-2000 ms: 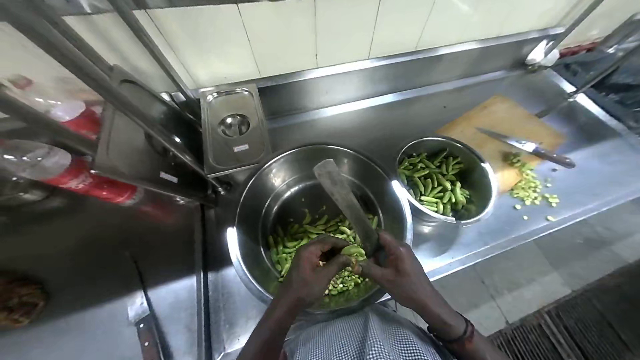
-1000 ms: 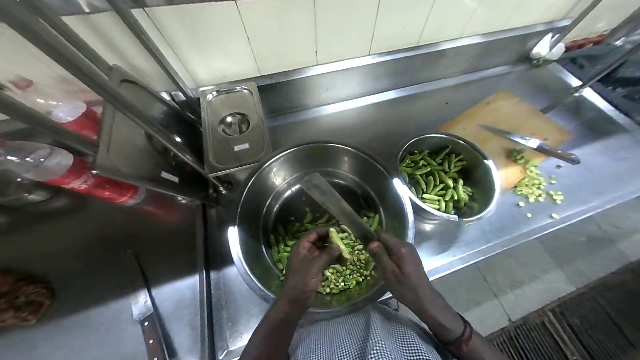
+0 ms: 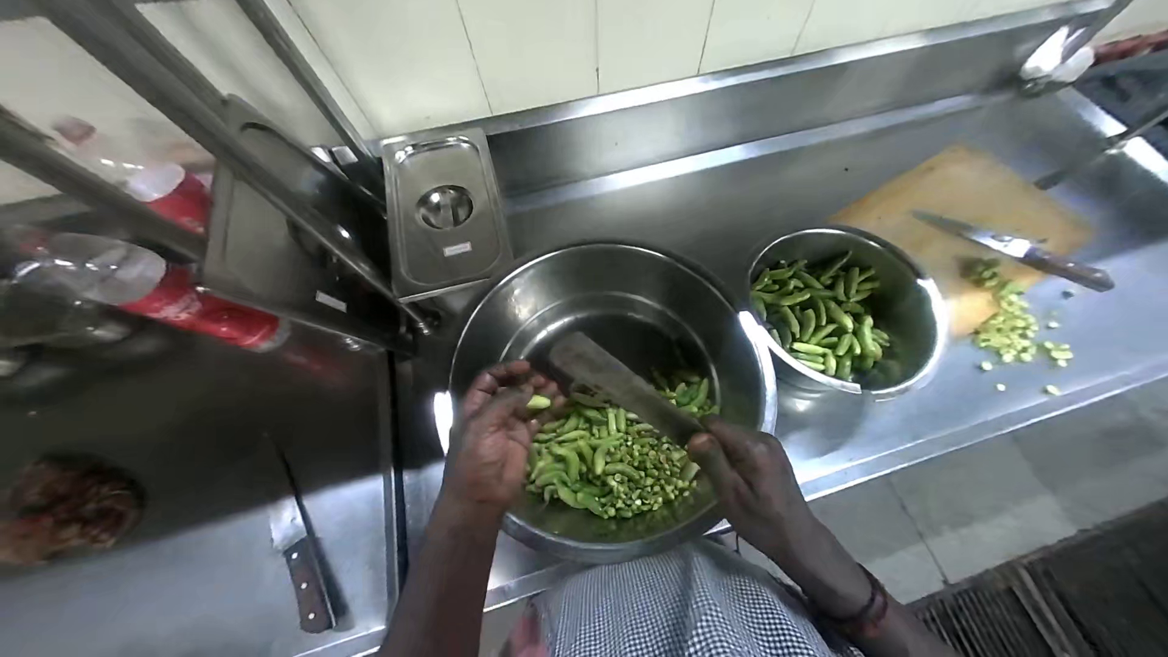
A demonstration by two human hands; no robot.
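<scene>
A large steel bowl (image 3: 607, 265) stands in front of me, with green pods and cut pieces (image 3: 620, 465) in its near part. Over its left side, my left hand (image 3: 497, 438) holds a small green pod piece (image 3: 539, 401) at its fingertips. My right hand (image 3: 753, 465), over the bowl's right side, grips a broad-bladed knife (image 3: 630, 388), whose blade points up and left across the bowl. Its handle is hidden in my fingers. Whole green pods (image 3: 821, 315) fill much of a smaller steel bowl (image 3: 903, 274) to the right.
A second knife (image 3: 1013, 246) lies on a wooden cutting board (image 3: 949, 201), beside chopped green pieces (image 3: 1008, 328). Left are a lidded steel container (image 3: 447, 246), metal rack bars, plastic bottles (image 3: 173, 297) and another knife (image 3: 306, 566). A tiled wall runs behind the counter.
My left hand has moved left, apart from the knife, and its palm has turned upward. The right hand still grips the knife over the bowl.
</scene>
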